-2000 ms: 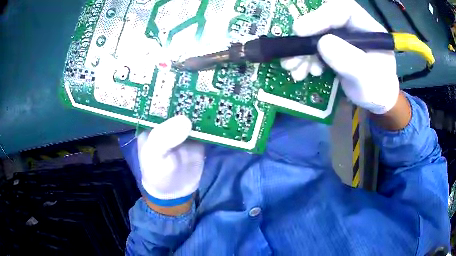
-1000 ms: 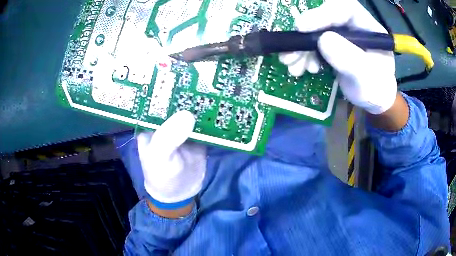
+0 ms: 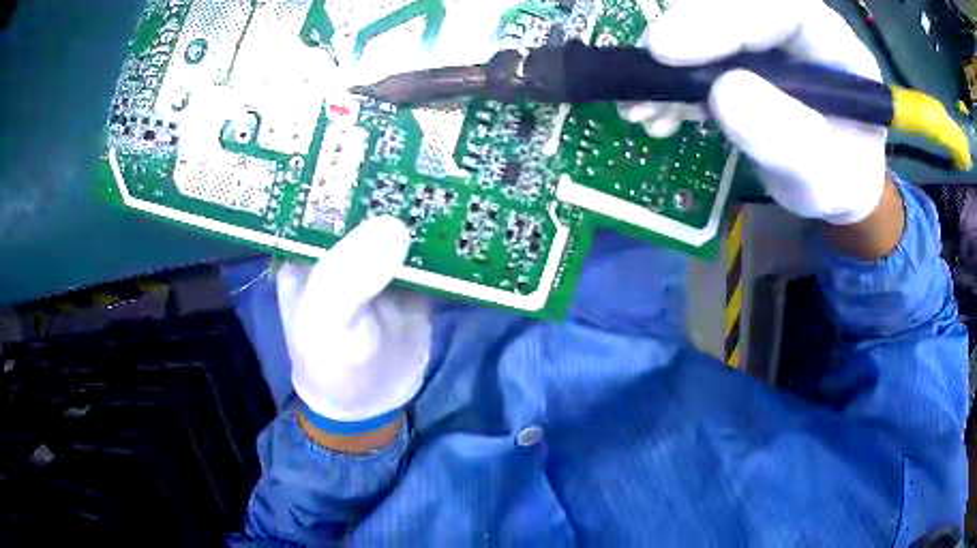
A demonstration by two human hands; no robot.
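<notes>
A large green circuit board (image 3: 434,248) lies tilted with its solder side up, its upper part cut off by the picture's edge. My left hand (image 3: 359,321), in a white glove with a blue cuff band, grips its near edge, thumb on top, other fingers hidden below. A thin strand (image 3: 253,280) shows beside that hand. My right hand (image 3: 798,118), also gloved, holds a soldering iron (image 3: 611,84) like a pen. The iron's tip is over the board near a small red mark (image 3: 341,109); I cannot tell whether it touches.
A dark green-blue bench mat (image 3: 64,230) lies under and behind the board. Stacked black trays (image 3: 129,428) stand at the lower left. Yellow-black tape (image 3: 734,289) marks the floor right of the board. Dark cables lie at the upper right.
The board and my left hand have shifted slightly left and up in the picture. The iron's tip has moved up from beside the red mark, and my right hand sits slightly further right.
</notes>
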